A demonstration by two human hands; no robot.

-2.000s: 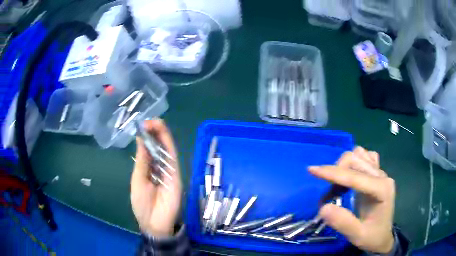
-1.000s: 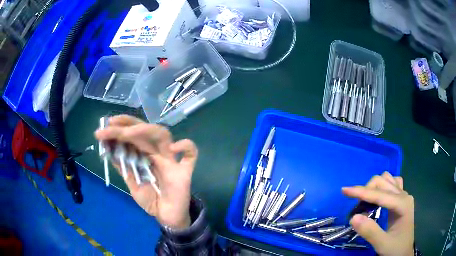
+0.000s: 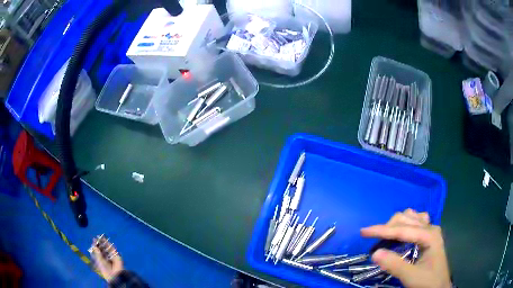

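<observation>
My left hand (image 3: 107, 259) is small and low at the left, past the bench edge, its fingers closed on several metal cylinder parts (image 3: 101, 245); they are blurred. My right hand (image 3: 413, 244) is over the right front of the blue parts tray (image 3: 360, 160), its thumb and fingers curled round a dark object, perhaps the marker pen (image 3: 389, 245). Loose silver cylinder parts (image 3: 287, 233) with thin rods lie along the tray's left and front sides. Beyond the tray, the clear packing box (image 3: 426, 121) holds parts in rows.
The side parts bin (image 3: 247, 84) holds several silver parts, beside a small clear bin (image 3: 107, 84). A white carton (image 3: 163, 42) and a bin of small white packets (image 3: 270, 42) stand behind. A black hose (image 3: 64, 107) curves at left. A printed packet (image 3: 476, 94) lies at right.
My left hand has moved from above the bench down and left, farther from the camera, still holding parts. Earlier the view shifted, bringing the left bins inward. My right hand keeps its curled grip.
</observation>
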